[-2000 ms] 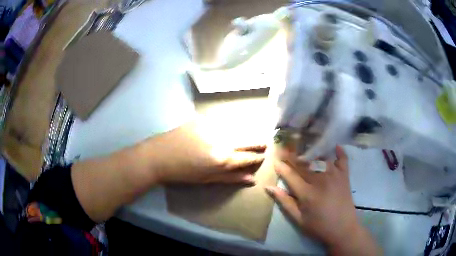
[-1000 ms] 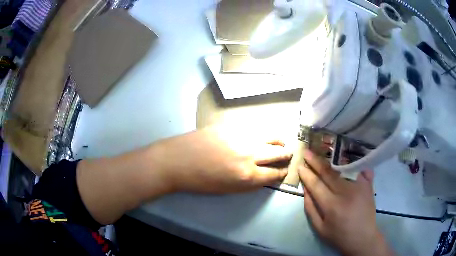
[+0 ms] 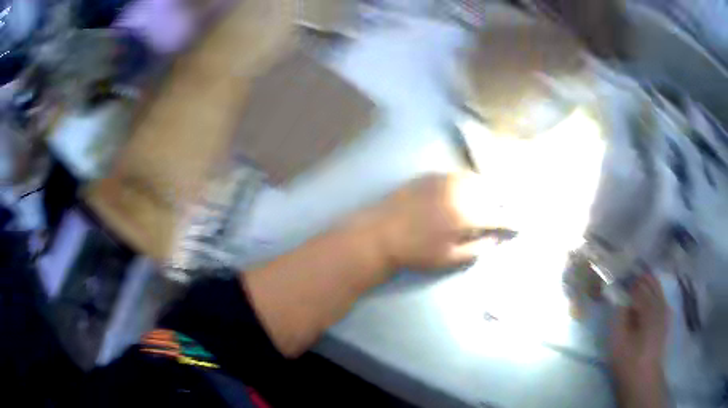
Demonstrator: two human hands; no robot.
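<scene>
The picture is blurred. My left hand [image 3: 435,223] is low over the white table, left of the needle area [image 3: 581,267]; its fingertips run into white glare. Any fabric under it is washed out, so I cannot tell whether it holds any. My right hand [image 3: 642,323] is right of the needle area, small and blurred, its fingertips near the small metal parts; its grip is unclear. The machine head [image 3: 631,179] is a grey-white smear. A flat stack of brown cut pieces [image 3: 307,115] lies at the left.
A tan side board [image 3: 172,147] with shiny plastic along its edge adjoins the table [image 3: 379,315] at left. Brown pieces [image 3: 515,64] lie behind the lamp glare. Dark red snips [image 3: 688,303] lie right of my right hand. Blurred clutter is at far left.
The view has swung left, so the scene sits further right. My left fingertips are further from the needle area. The brown fabric by the needle is no longer distinguishable in the glare.
</scene>
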